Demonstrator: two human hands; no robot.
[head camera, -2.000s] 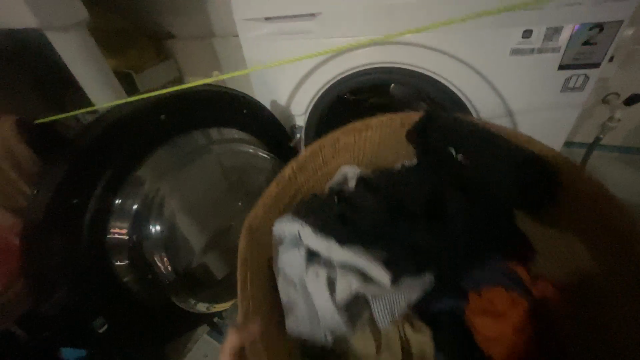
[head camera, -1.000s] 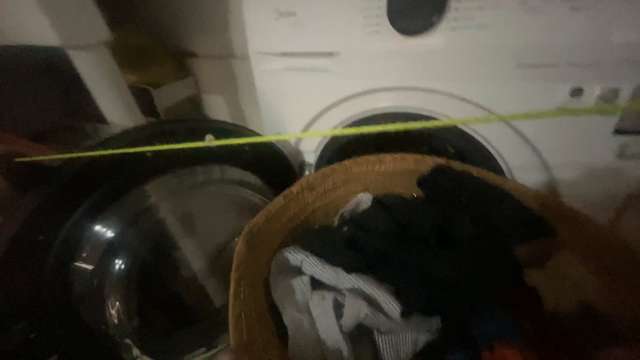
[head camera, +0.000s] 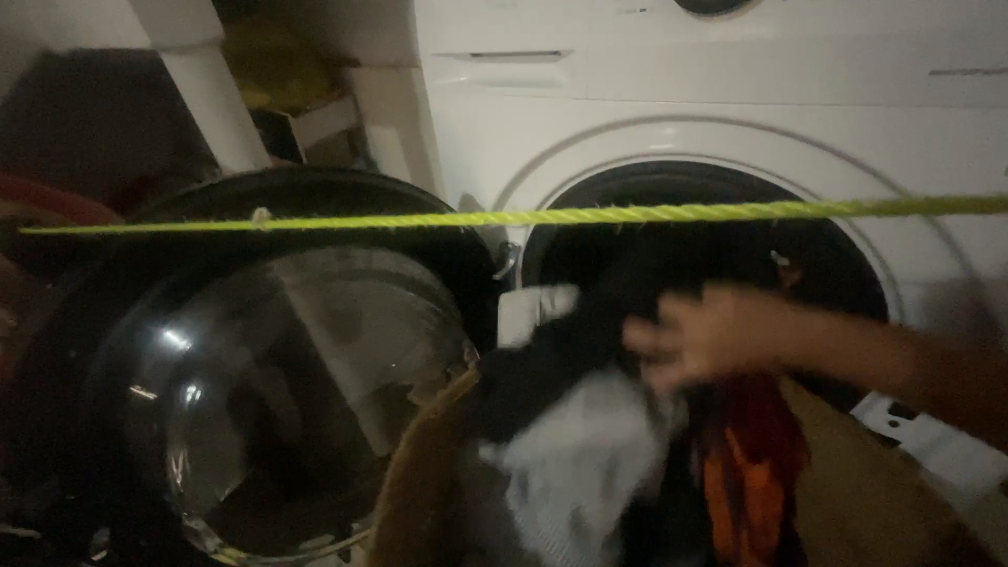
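My right hand (head camera: 701, 335) reaches in from the right over the laundry, blurred, at the front of the washing machine's round opening (head camera: 669, 185). Its fingers are on or just above dark cloth (head camera: 567, 346); whether they grip it is unclear. A woven basket (head camera: 421, 465) holds the dark cloth, a light grey garment (head camera: 591, 457) and an orange and dark red garment (head camera: 748, 472). Some of the dark cloth lies at the lower part of the opening. My left hand is out of sight.
The machine's glass door (head camera: 299, 394) stands open on the left. A taut yellow-green cord (head camera: 551, 216) crosses in front of the door and opening. Behind on the left are a white pipe (head camera: 213, 102) and a box (head camera: 327, 126).
My right hand has come into view over the laundry. The basket sits lower in view, and dark cloth now reaches the opening. The view has shifted.
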